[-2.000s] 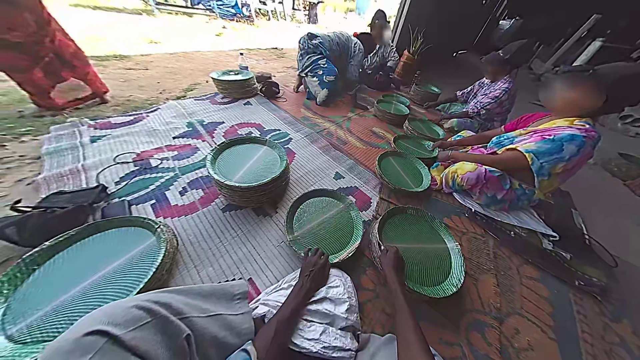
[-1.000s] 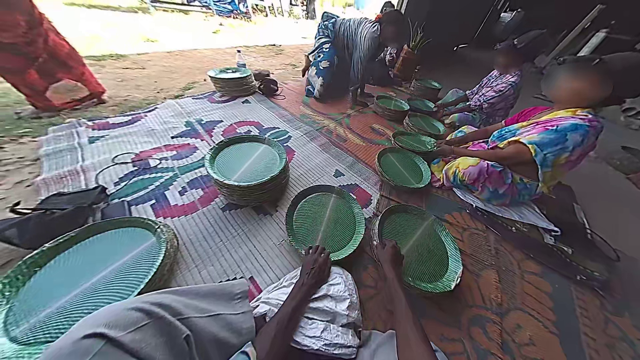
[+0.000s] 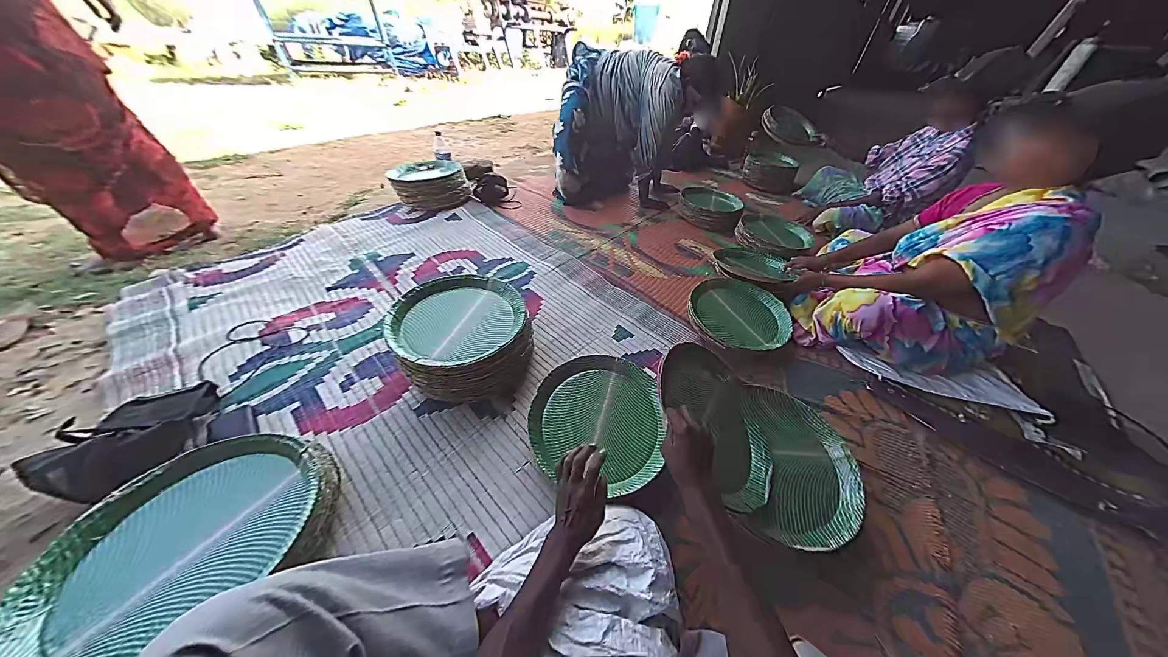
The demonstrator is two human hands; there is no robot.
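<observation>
My left hand rests at the near rim of a round green plate lying on the mats; whether its fingers grip the rim cannot be told. My right hand holds a tilted green plate by its left edge, lifted partly off another green plate to the right. A stack of green-topped plates stands ahead on the white patterned mat. At the lower left is a larger-looking green plate stack, close to my leg.
A person in tie-dye clothing sits at right, hands at a green plate. Another person sits behind; one bends over the orange mat. Further plate stacks line the mat. A black bag lies left, a bottle farther back.
My right hand has raised a plate from the right-hand pile and tilted it toward the left. My left hand stays by the middle plate. The bending person has moved since the oldest frame.
</observation>
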